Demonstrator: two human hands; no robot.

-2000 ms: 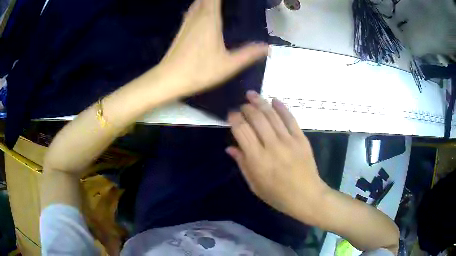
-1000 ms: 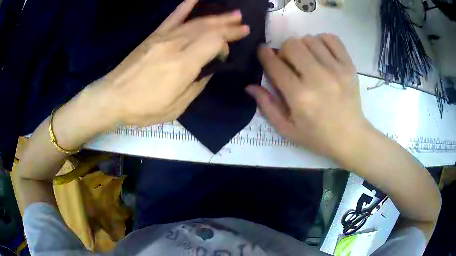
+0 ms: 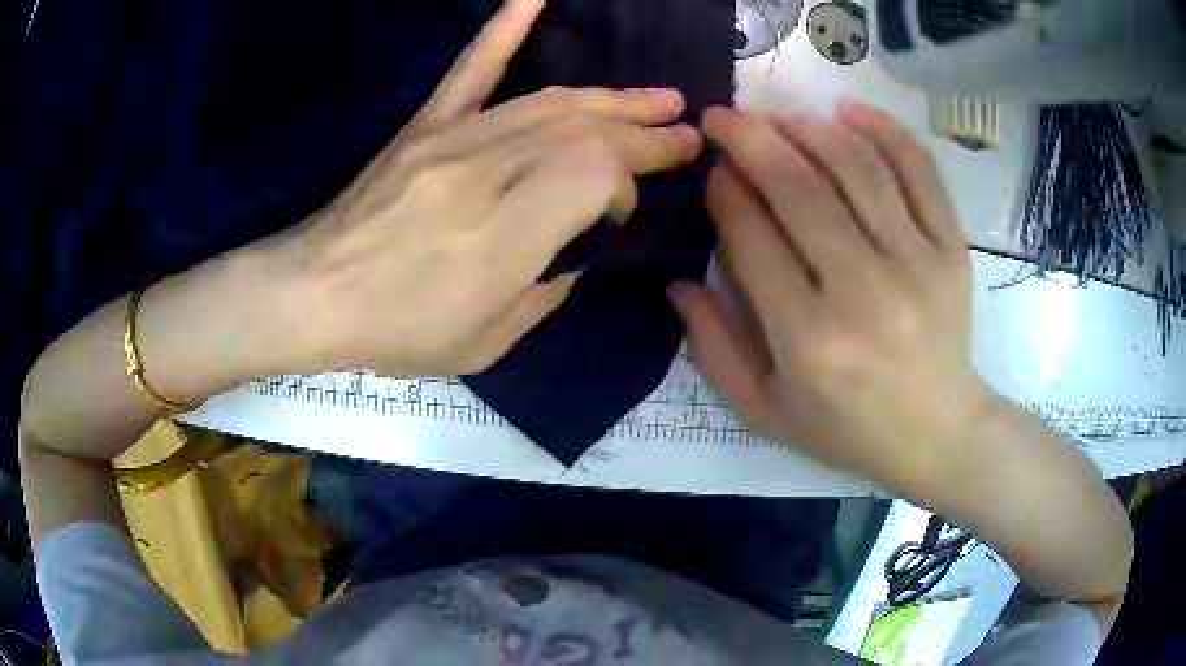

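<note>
A large dark navy cloth point(image 3: 208, 143) covers the left of the white table, and its pointed corner lies over the printed ruler near the front edge. My left hand point(image 3: 494, 221) lies on the cloth, fingers spread, pointing right. My right hand point(image 3: 832, 260) is at the cloth's right edge, its fingertips close to those of my left hand and its thumb beside the lower edge. Neither hand visibly grips the cloth. The needle area does not show.
The machine head point(image 3: 1041, 46) is at the top right, with a cream ribbed block point(image 3: 968, 120) and a black thread bundle point(image 3: 1086, 195) below it. Round discs point(image 3: 838, 31) lie at top centre. Black-handled scissors point(image 3: 921, 562) and a yellow-green packet point(image 3: 904, 631) are on the lower right shelf.
My right hand has moved up and right from the cloth's corner to its right edge. My left hand now lies flatter. The table appears lower in view, and the cloth's corner shows over the ruler.
</note>
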